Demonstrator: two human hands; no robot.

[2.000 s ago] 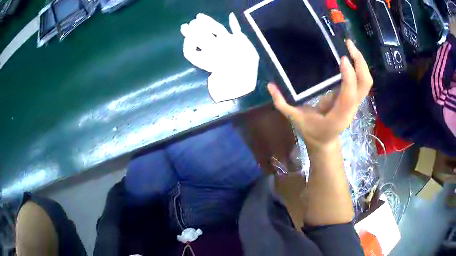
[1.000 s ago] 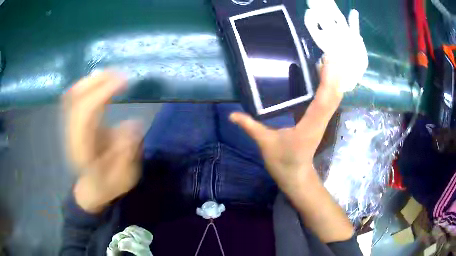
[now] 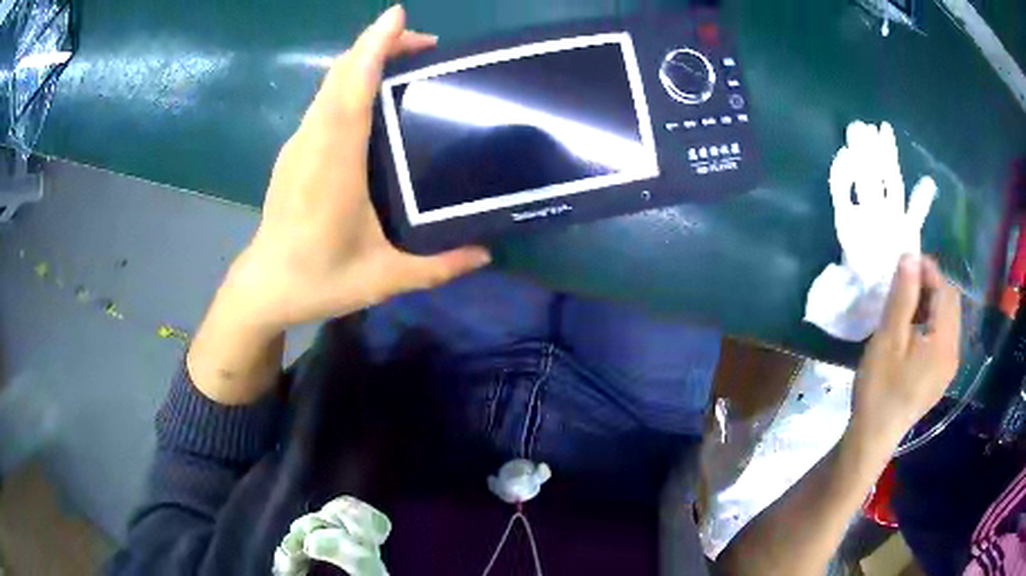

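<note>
My left hand (image 3: 326, 214) holds a black handheld display unit (image 3: 518, 129) by its left end, thumb at the lower edge and fingers behind the upper left corner. The unit is tilted over the bench's front edge with its screen facing me. The silver-white border shows around the dark, glossy screen, which has a bright reflection. A round dial and small buttons sit right of the screen. A white work glove (image 3: 872, 225) lies on the bench at right. My right hand (image 3: 917, 338) has its thumb and fingertips at the glove's lower right edge; whether it grips the glove is unclear.
The green bench top (image 3: 169, 124) runs across the view. Crinkly clear plastic (image 3: 39, 68) lies at the far left. A red-handled tool (image 3: 1016, 276) is at the right edge. Shiny packaging (image 3: 776, 450) is below the bench, beside my right leg. A person's striped sleeve (image 3: 1005, 484) shows at lower right.
The unit has passed from beside my right hand into my left hand, and turned so its long side runs across the view. My right hand has moved right to the glove.
</note>
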